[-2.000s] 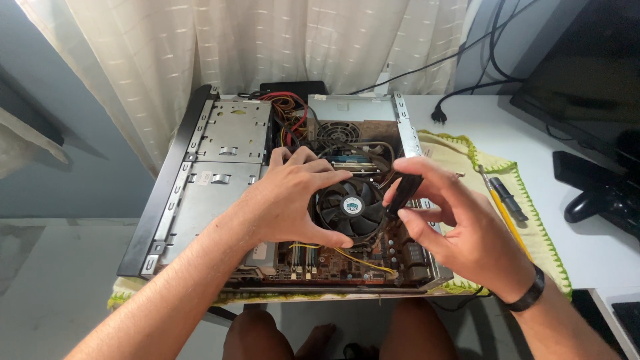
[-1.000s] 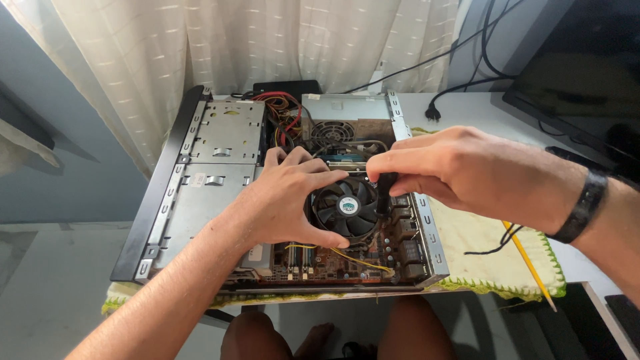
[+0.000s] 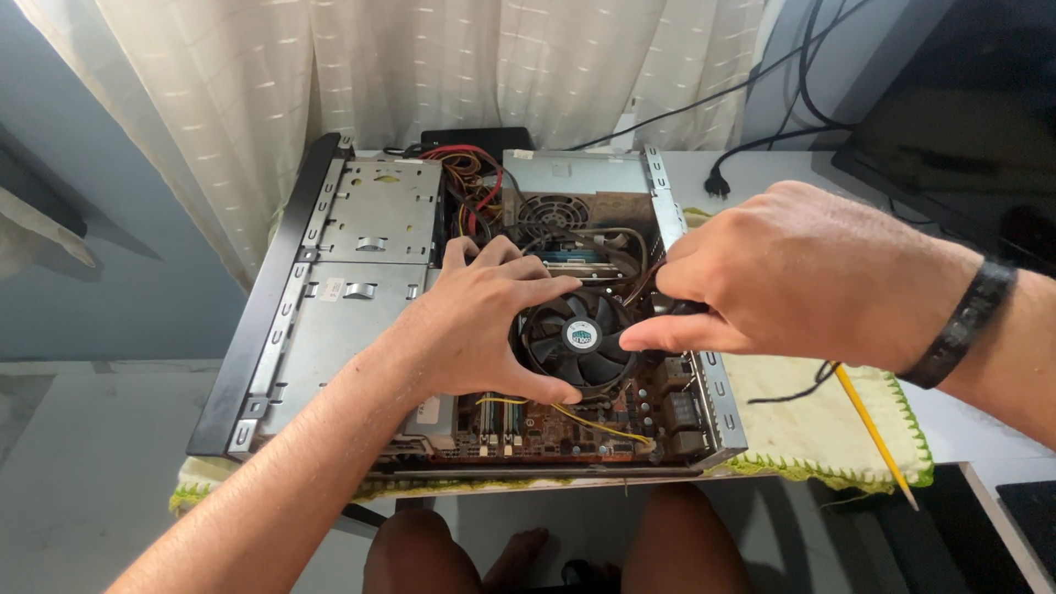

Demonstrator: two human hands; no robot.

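An open desktop computer case lies on its side, its brown motherboard showing. My left hand is spread around the left side of the black CPU cooler fan, thumb at its lower rim and forefinger at its top. At the fan's right edge, my right hand grips a dark handle, mostly hidden by the fingers; its lower end cannot be seen. Yellow wires run across the board below the fan. The power supply and a bundle of coloured cables are at the back.
A cream cloth with a green edge lies under the case. On it, at the right, are a yellow pencil and a thin black cord. A power plug and a dark monitor stand beyond. Curtains hang behind.
My right hand has turned over the dark handle, knuckles now up, and covers more of it. My left hand stays around the fan.
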